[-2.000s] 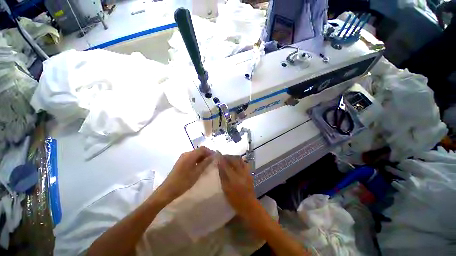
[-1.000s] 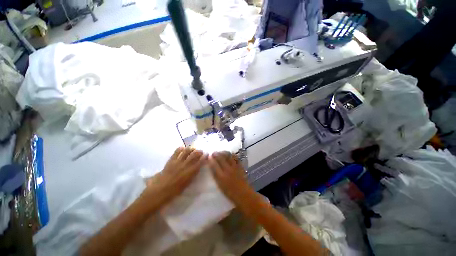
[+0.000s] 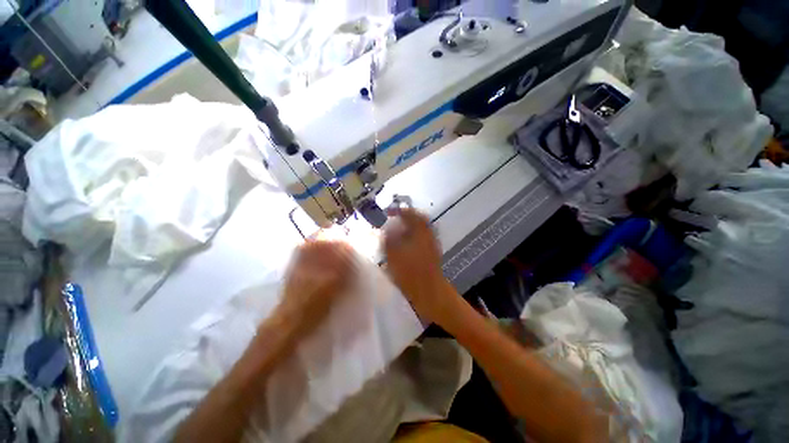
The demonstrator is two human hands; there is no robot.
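The white garment piece (image 3: 346, 333) lies from the needle area down over the table edge toward me. My left hand (image 3: 322, 270) is on the cloth just in front of the needle, blurred, fingers curled at the fabric. My right hand (image 3: 412, 253) is right of it, its fingertips raised beside the presser foot area; whether they pinch cloth is not clear. The white sewing machine (image 3: 346, 112) with JACK lettering stands over the work. Glare hides the presser foot and the fabric edge.
A white cloth heap (image 3: 147, 182) lies at left. A dark green rod (image 3: 212, 60) slants above the needle end. Black-handled scissors (image 3: 568, 143) sit in a grey tray (image 3: 554, 173) right of the head. White bundles (image 3: 735, 285) fill the right side; ruler tape (image 3: 493, 238) lines the table edge.
The camera view has moved closer to the machine and turned. My right hand has moved up beside the presser foot, apart from my left. My left hand's fingers have curled in.
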